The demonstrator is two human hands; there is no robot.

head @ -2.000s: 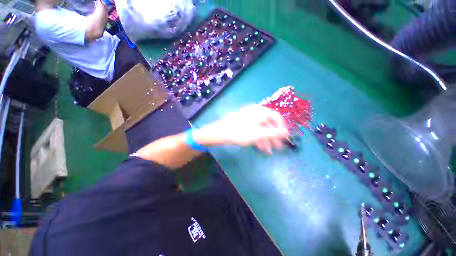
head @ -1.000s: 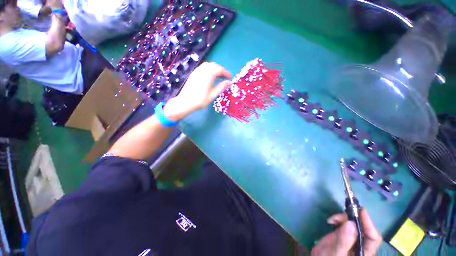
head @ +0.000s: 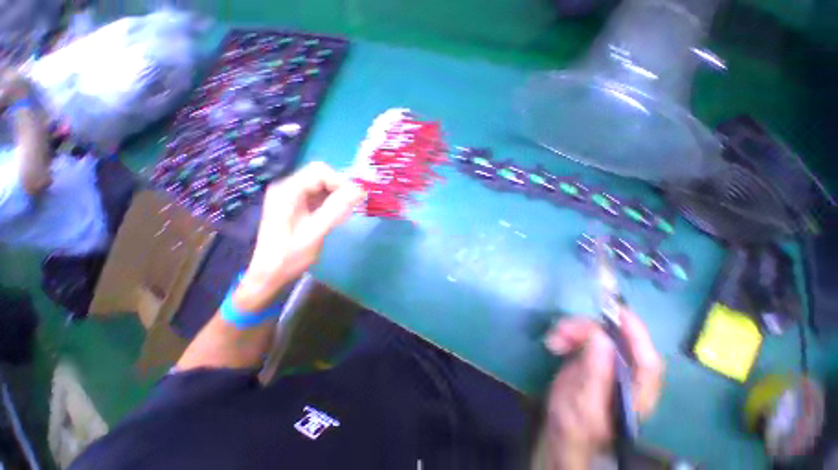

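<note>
A dense pile of red lead wires with white ends [head: 400, 165] lies on the green bench top. My left hand [head: 308, 216], with a blue wristband, is at the pile's left edge, thumb and fingers bent together; blur hides whether a wire is between them. My right hand [head: 602, 381] holds the soldering iron [head: 617, 335], its tip pointing up near the short row of components. Dark components with green dots form a long row [head: 560, 188] and a shorter row [head: 634, 257] right of the pile.
A black tray of components [head: 248, 119] lies at the left. A clear fume hood [head: 616, 119] overhangs the long row. A yellow sponge [head: 728, 341], a round yellow-rimmed roll [head: 786, 413] and a fan guard [head: 721, 202] are at the right. A cardboard box [head: 147, 266] and a person's arm are at the left.
The view has shifted right. My left hand has moved from over the bench, right of the tray, to the pile's left edge. My right hand has come into view with the iron.
</note>
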